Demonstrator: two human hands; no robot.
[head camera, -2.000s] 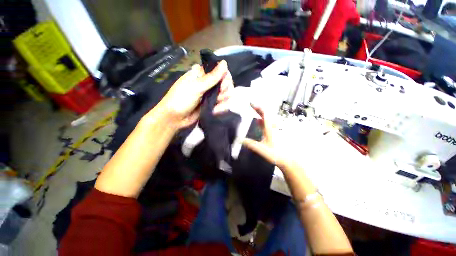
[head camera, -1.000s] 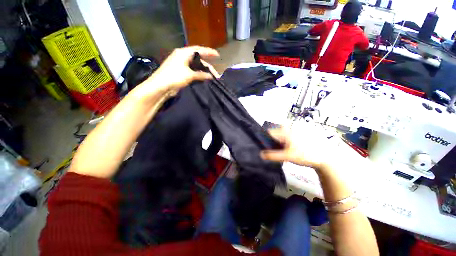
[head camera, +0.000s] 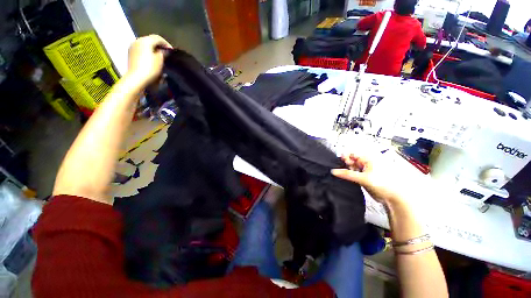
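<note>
A black fabric piece (head camera: 256, 131) is stretched diagonally between my hands, over the table's left edge and my lap. My left hand (head camera: 149, 55) is raised at the upper left and grips one end of it. My right hand (head camera: 364, 176) pinches the other end between thumb and fingers, left of the machine. The cloth hangs from there over my right knee. A white "brother" sewing machine (head camera: 466, 128) stands at the right, with its needle area (head camera: 351, 123) beyond my right hand.
Black cut pieces (head camera: 285, 87) lie on the table's far left part. More black cloth (head camera: 186, 174) hangs at the left of my lap. Yellow crates (head camera: 78, 55) stand on the floor at the left. A person in red (head camera: 396, 43) sits beyond the table. Red-handled tools (head camera: 414, 162) lie by the machine.
My left hand has moved left and up, and my right hand slightly right. The bunched black cloth is now drawn out long between them. The white pieces seen earlier by my hands no longer show.
</note>
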